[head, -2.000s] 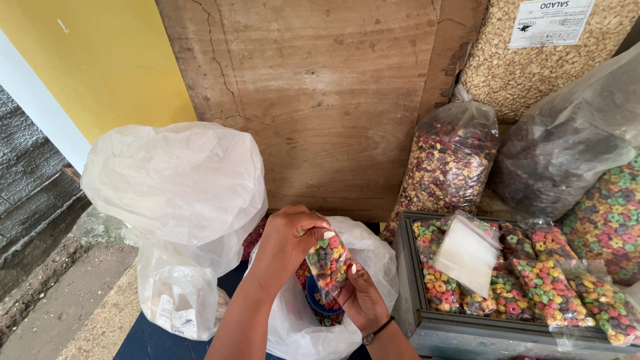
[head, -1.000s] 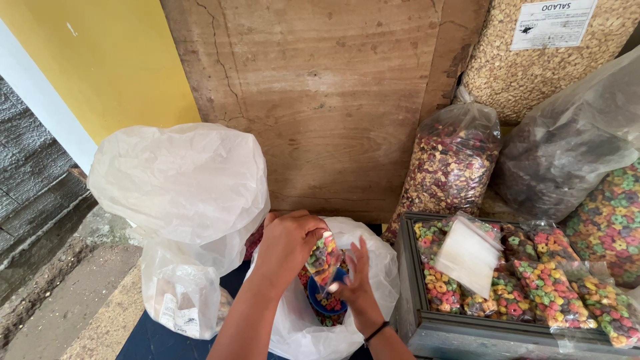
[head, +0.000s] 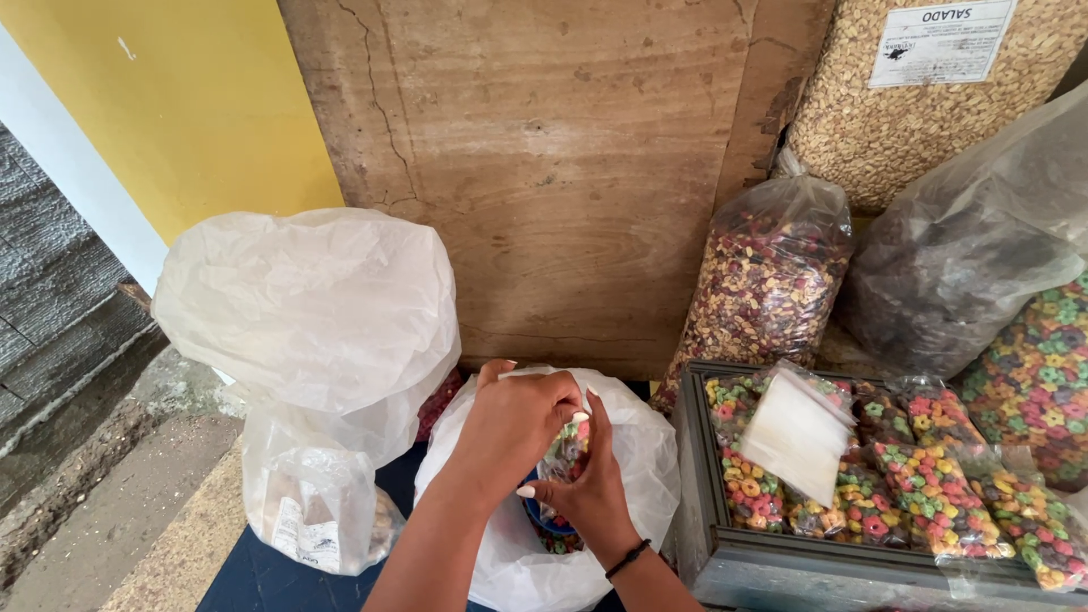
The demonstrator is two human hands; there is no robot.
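Note:
Between my two hands is a small clear plastic bag of colourful cereal (head: 568, 450), partly hidden by my fingers. My left hand (head: 523, 425) pinches its top end. My right hand (head: 591, 476), with a dark band at the wrist, holds its side and lower part. Both hands are over an open white plastic sack (head: 633, 433). Inside the sack, below the small bag, part of a blue container (head: 534, 512) shows with loose cereal (head: 561, 542) by it.
At right, a grey tray (head: 710, 537) holds several filled cereal bags (head: 935, 493) and a stack of clear empty bags (head: 799, 433). Behind stand large bags of mixed grains (head: 765, 289) and peanuts (head: 926, 127). White plastic bags (head: 314, 306) are at left, before a wooden board (head: 544, 170).
The small cereal bag was more exposed two seconds ago; my fingers now cover more of it. My right hand has moved up beside its top, close to my left fingers.

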